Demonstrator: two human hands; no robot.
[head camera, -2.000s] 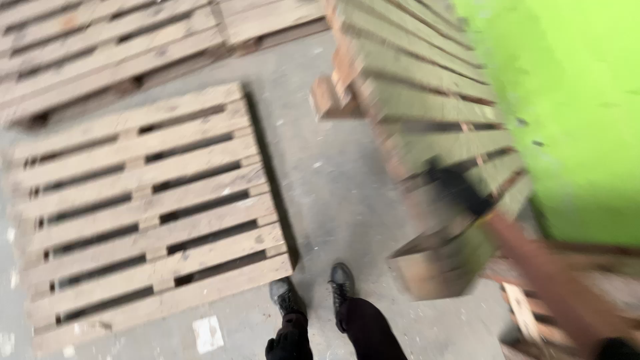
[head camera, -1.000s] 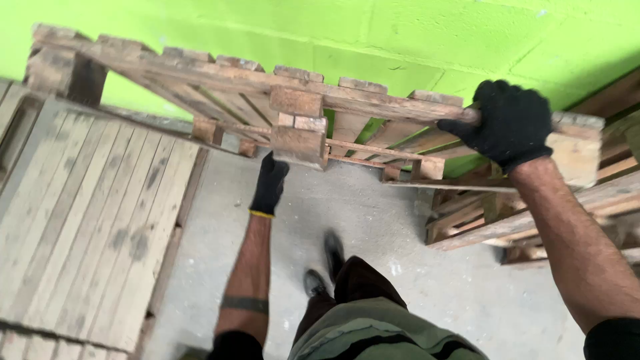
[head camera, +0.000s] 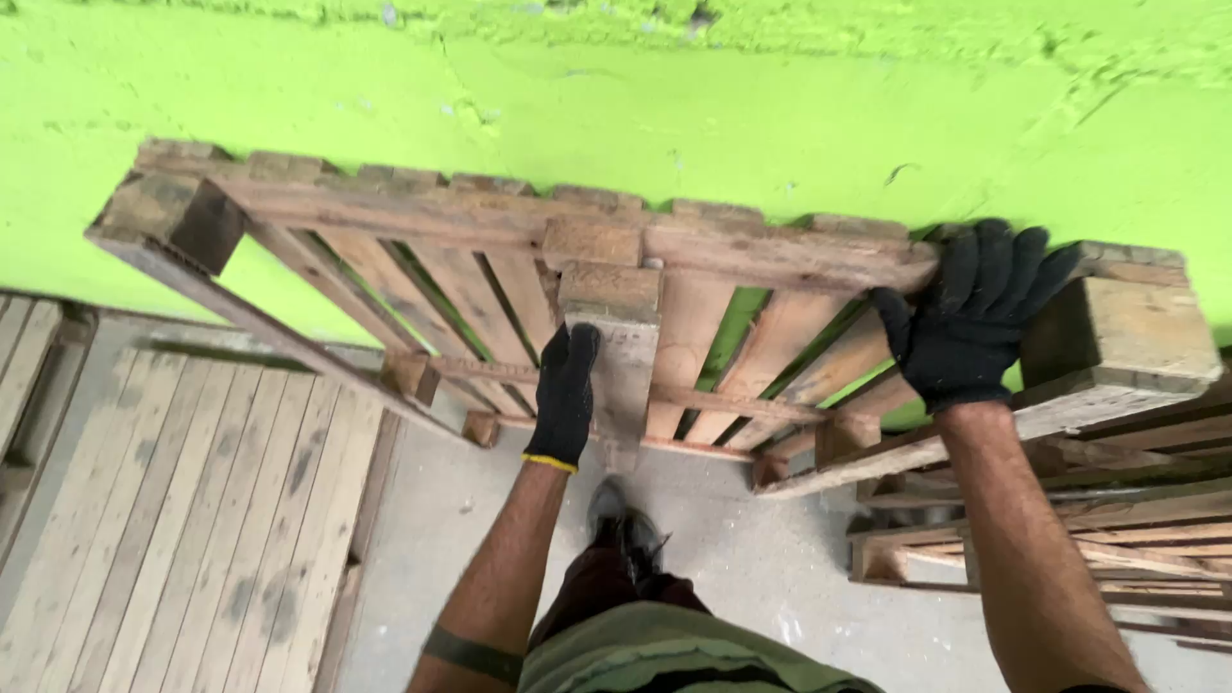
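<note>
A wooden pallet (head camera: 462, 217) stands on edge against the green wall, its blocks and bottom boards facing me. My left hand (head camera: 566, 395), in a black glove with a yellow cuff, is closed on the edge of the pallet's middle bottom board, just below the centre block. Near the right end, my right hand (head camera: 972, 318), also in a black glove, lies over the top edge with its fingers spread toward the wall. Its palm side is hidden.
Another pallet (head camera: 221, 520) lies flat on the concrete floor at the left, with part of one more (head camera: 24, 356) beyond it. Several pallets (head camera: 1088, 539) stand at the right. The green wall (head camera: 616, 106) runs across the back. My shoes (head camera: 621, 525) are close below the held pallet.
The upright pallet has come nearer the green wall and now stands against it. My right hand's fingers, curled over its top edge one second ago, are now spread. My left hand has moved onto the middle board.
</note>
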